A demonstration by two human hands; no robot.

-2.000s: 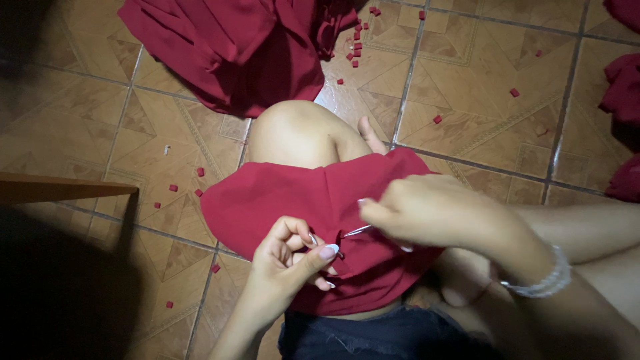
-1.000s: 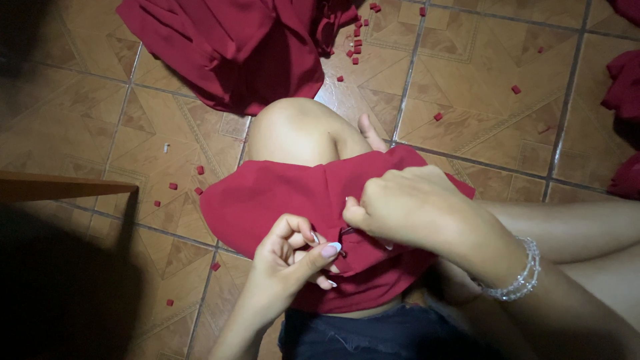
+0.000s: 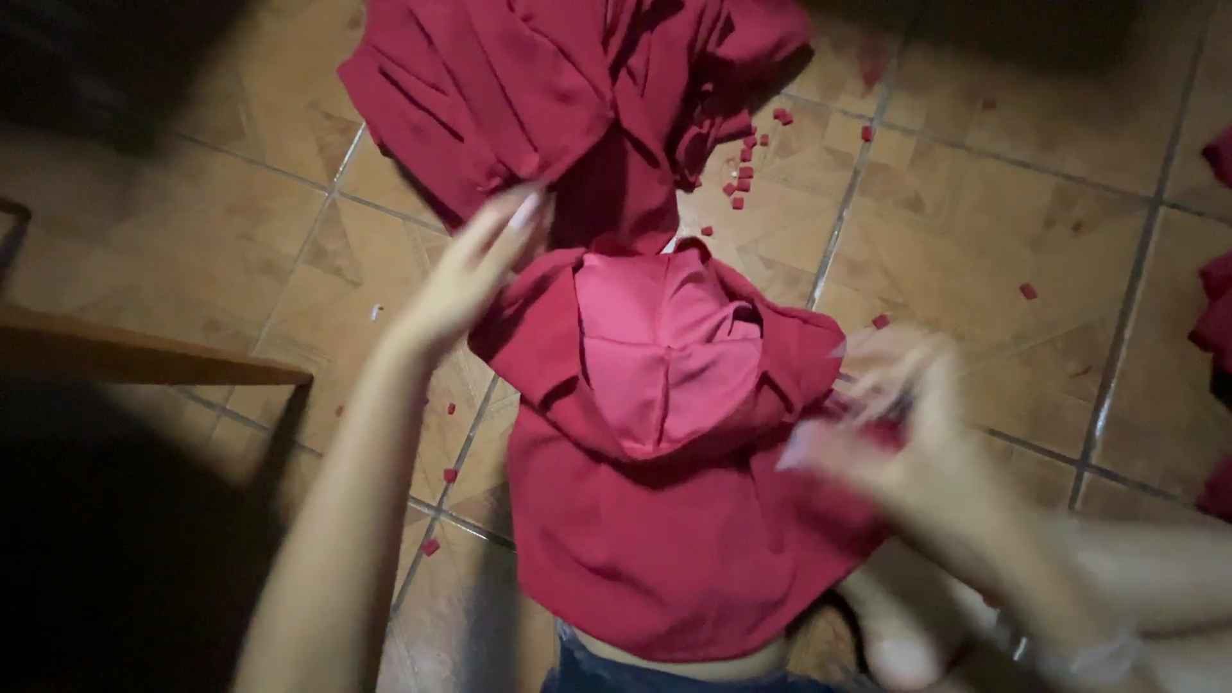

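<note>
A red cloth garment (image 3: 654,539) with a lighter pinkish-red inner side (image 3: 664,356) lies spread over my lap, its opening facing up. At its upper left edge is my left hand (image 3: 491,245), fingers together and partly hidden behind the cloth, in front of a heap of the same red fabric (image 3: 500,87). My right hand (image 3: 885,414), blurred by motion, is at the garment's right edge with its fingers bent. Something small and dark shows between these fingers, too blurred to name. Whether either hand grips the cloth is unclear.
Small red scraps (image 3: 744,173) are scattered over the tiled floor (image 3: 1001,375). A wooden furniture edge (image 3: 154,351) juts in from the left above a dark area. More red fabric (image 3: 1218,308) lies at the far right.
My hands have moved apart, the left one up toward the heap. The garment, earlier worked between both hands over my bent leg, now lies opened with its inner side showing. The view has shifted.
</note>
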